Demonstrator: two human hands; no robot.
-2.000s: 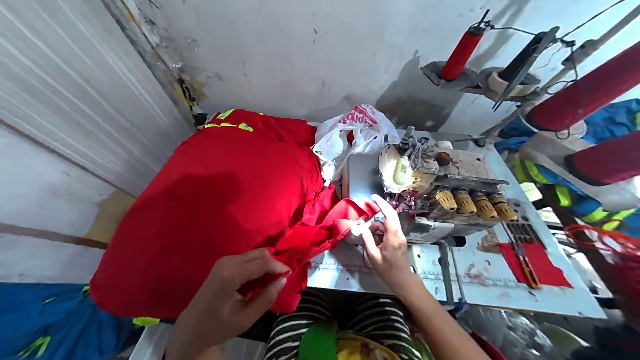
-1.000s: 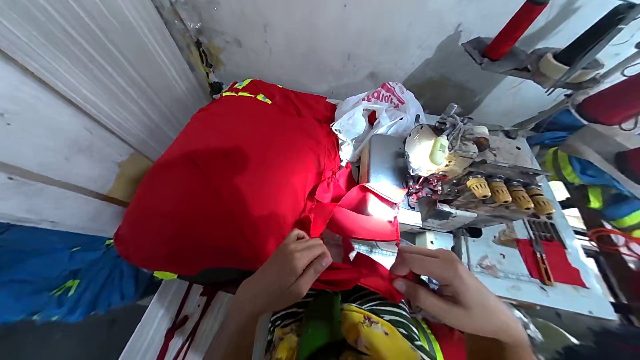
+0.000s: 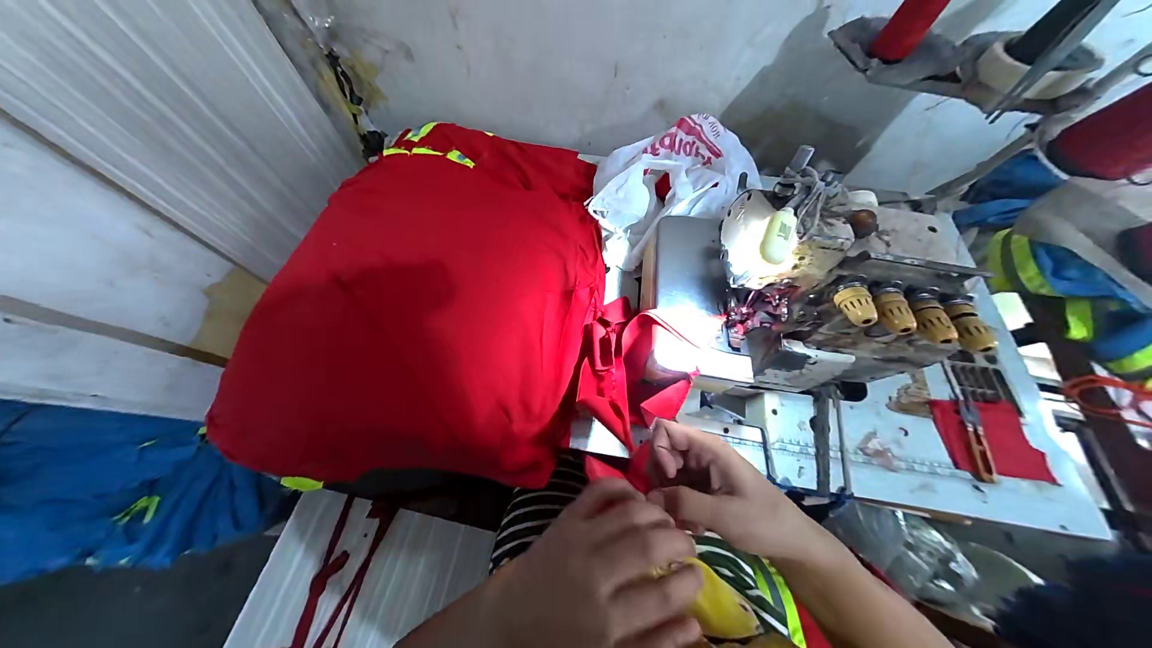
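My left hand (image 3: pixel 598 567) is low in the middle of the view, its curled fingers against a red fabric strip (image 3: pixel 621 382). Close beside it, my right hand (image 3: pixel 720 490) has thumb and fingers bent around the strip's lower end; the fingertips are partly hidden. From there the strip runs up to the table edge, left of an overlock sewing machine (image 3: pixel 792 288). A large heap of red garments (image 3: pixel 423 315) with yellow-green trim lies to the left of the strip.
A white plastic bag (image 3: pixel 675 171) stands behind the machine. Thread snips (image 3: pixel 972 432) rest on a red cloth piece (image 3: pixel 1026 450) at the right. Thread cones (image 3: pixel 909 27) are at the upper right. Blue cloth (image 3: pixel 117 495) lies low at the left. Red strips (image 3: pixel 333 576) hang over a pale board.
Both hands have come lower and closer together, down from the table edge toward the lap, with the red strip's lower end. The view has shifted, showing the machine farther right than two seconds ago.
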